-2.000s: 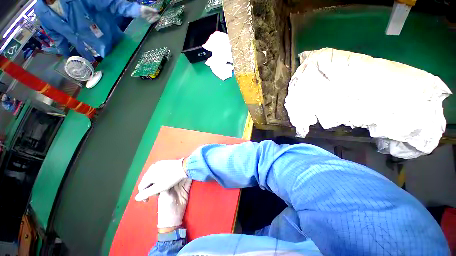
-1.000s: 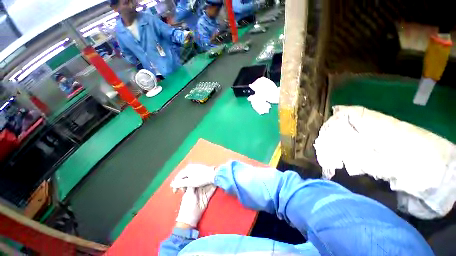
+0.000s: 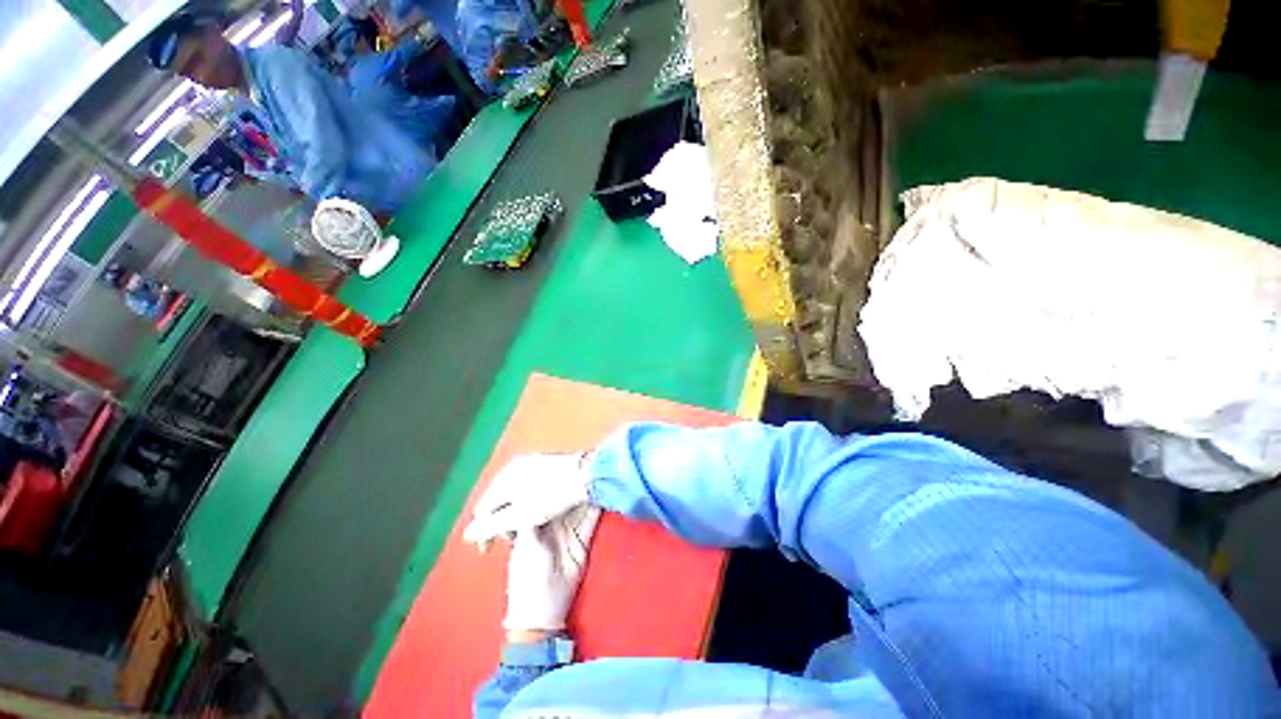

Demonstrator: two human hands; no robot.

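My right hand (image 3: 527, 495), in a thin white glove, lies across the top of my left hand (image 3: 545, 579). It shows no object, and its fingers are loosely extended. My left hand, also in a white glove, has its fingers hidden under the right one, and a band (image 3: 540, 652) goes round its cuff. Both hands rest on a large red work mat (image 3: 639, 590) at the green bench's near edge. No tool or board is seen in the hands.
A circuit board (image 3: 511, 232) sits on the dark conveyor (image 3: 372, 372). A black bin (image 3: 639, 162) and small white cloth (image 3: 684, 204) are beyond the mat. A foam-lined booth (image 3: 829, 183) with a large white cloth (image 3: 1068, 302) is at right. A person in blue (image 3: 330, 120) is across.
The view has swung about. My hands stay stacked on the red mat. The person across the conveyor has changed posture, leaning forward with the arm no longer stretched out.
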